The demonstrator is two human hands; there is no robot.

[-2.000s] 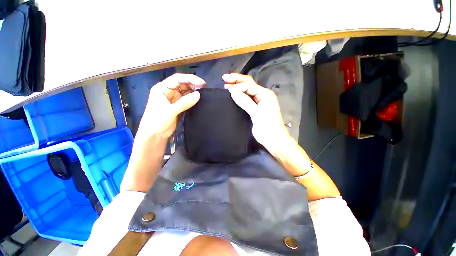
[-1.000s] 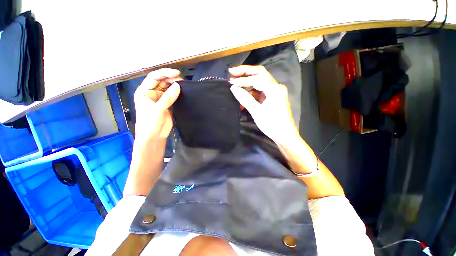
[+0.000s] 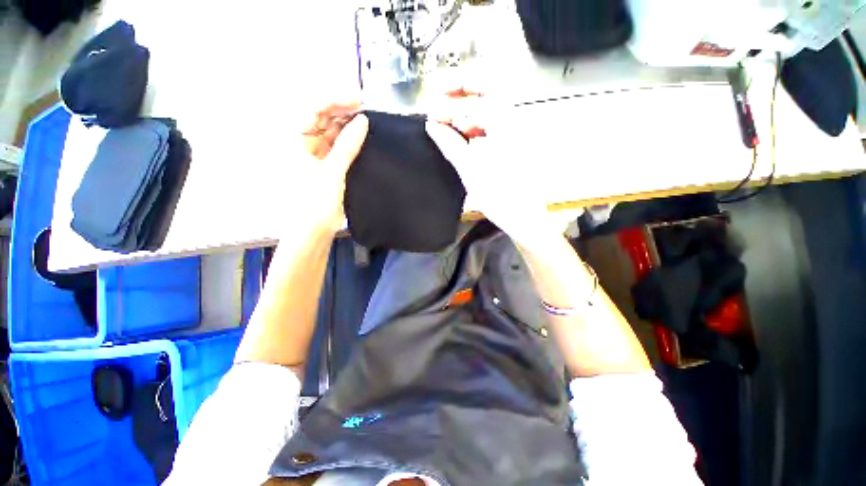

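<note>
The black zip pouch (image 3: 404, 185) is held up by its top edge in front of the table edge, between both hands. My left hand (image 3: 334, 152) grips its upper left corner, thumb on the near face. My right hand (image 3: 467, 157) grips its upper right corner the same way. Both hands look overexposed against the white table. The pouch's far face and any zipper are hidden. The dark grey apron (image 3: 456, 380) lies below the pouch.
The white table (image 3: 237, 85) bears a stack of dark pieces (image 3: 123, 180) at left. Machine parts (image 3: 418, 38) and a black pad (image 3: 574, 24) are at the back. Blue crates (image 3: 57, 408) stand lower left. A box with dark cloth (image 3: 698, 285) is at right.
The view has shifted so more of the table and the machine shows. The hands have carried the pouch from over the lap up to the table edge, still gripping its upper corners.
</note>
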